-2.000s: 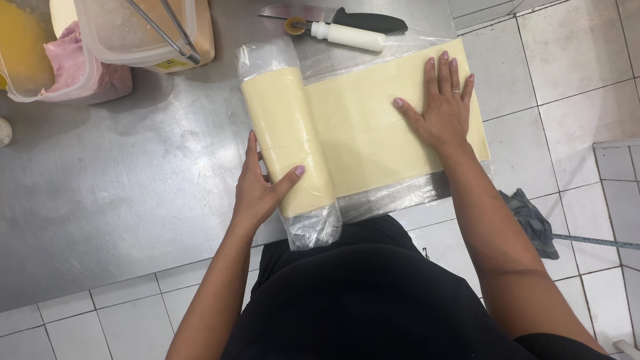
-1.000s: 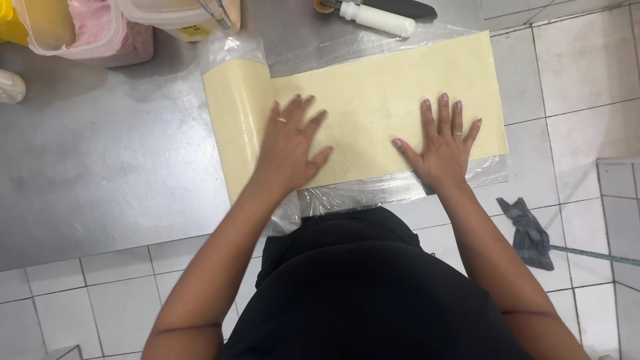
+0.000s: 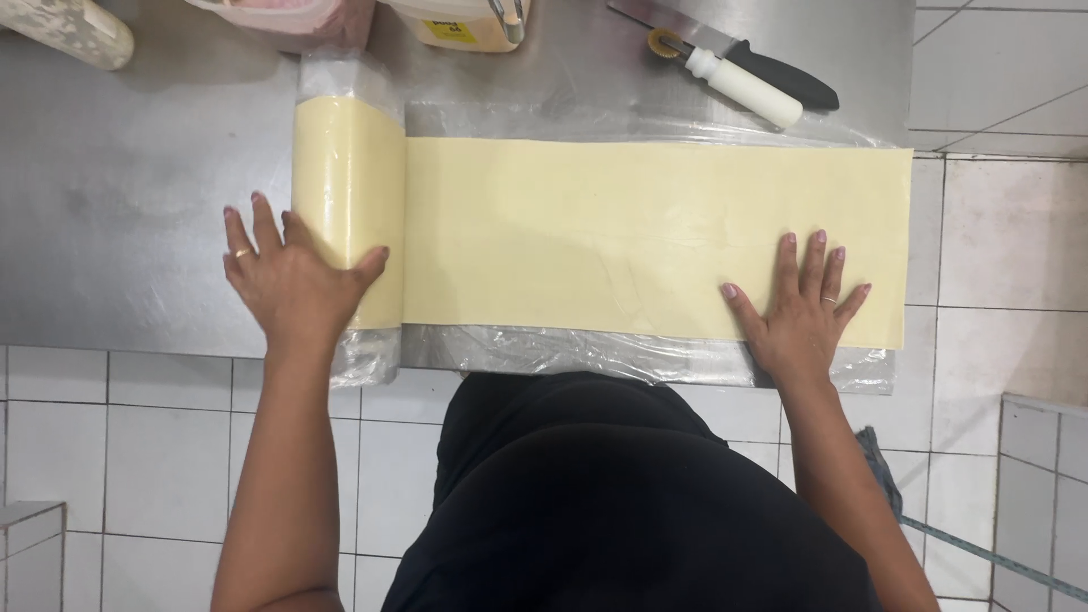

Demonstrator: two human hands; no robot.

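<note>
A pale yellow dough sheet lies flat on clear plastic film across the steel table. At its left end stands a plastic-wrapped roll of the same dough. My left hand rests on the lower left of that roll, thumb on top and fingers spread over its left side. My right hand lies with fingers spread on the sheet's lower right part. Above the sheet, a pastry wheel with a white handle lies against a knife with a black handle.
The steel table has its near edge just in front of my body. Along the far side stand a plastic tub with pink contents, another tub with a yellow label and a whitish cylindrical object. A grey mop lies on the tiled floor.
My left hand was over the flat sheet, right of the roll, one second ago; it has moved left onto the roll. My right hand stays on the sheet's right part. The view has turned.
</note>
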